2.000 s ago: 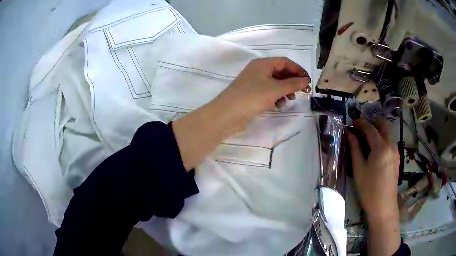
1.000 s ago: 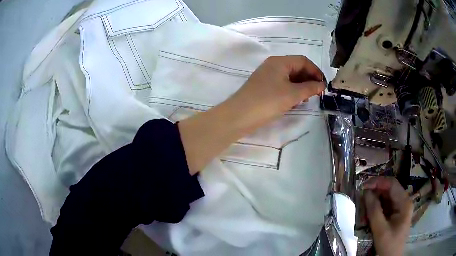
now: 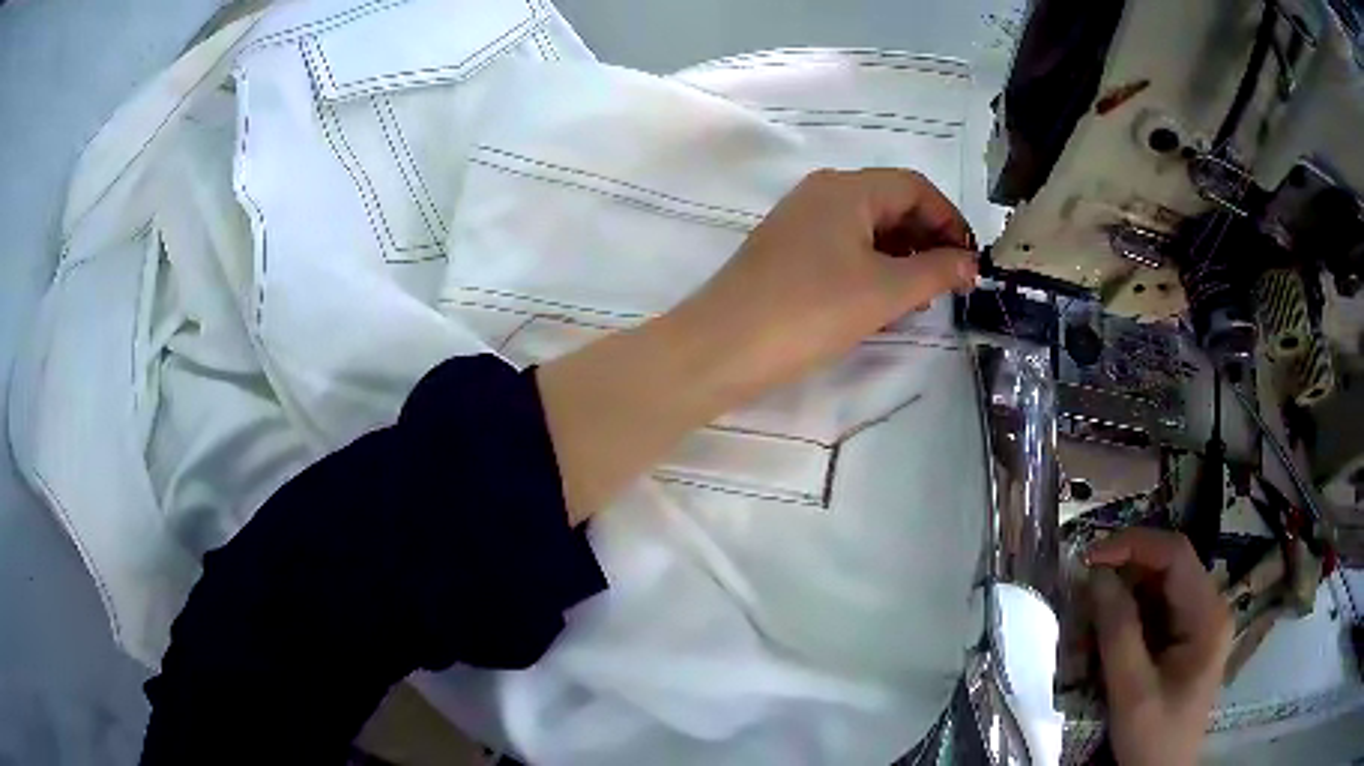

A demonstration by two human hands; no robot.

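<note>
My left hand (image 3: 815, 285) reaches over the white denim jacket (image 3: 598, 195), thumb and index finger pinched at the left edge of the cream machine head (image 3: 1100, 195). Whether something thin is between the fingertips cannot be made out. My right hand (image 3: 1164, 636) is low at the right, beside the shiny metal folder (image 3: 1023, 464), with thumb and index finger close together. What it may hold is too small or blurred to tell. A dark block (image 3: 1005, 311) sits just below the left fingertips.
A smooth white strip (image 3: 1026, 659) runs through the folder at the bottom. Ridged cream tension knobs (image 3: 1289, 322) are on the head. Red-handled tools (image 3: 1298, 524) and a tan crumpled cloth lie on the bed at right. The jacket spreads across the left and middle.
Over two seconds my right hand has moved down, away from the needle area, uncovering the metal plate. My left hand stays pinched at the head's edge. The machine sits slightly further right in view.
</note>
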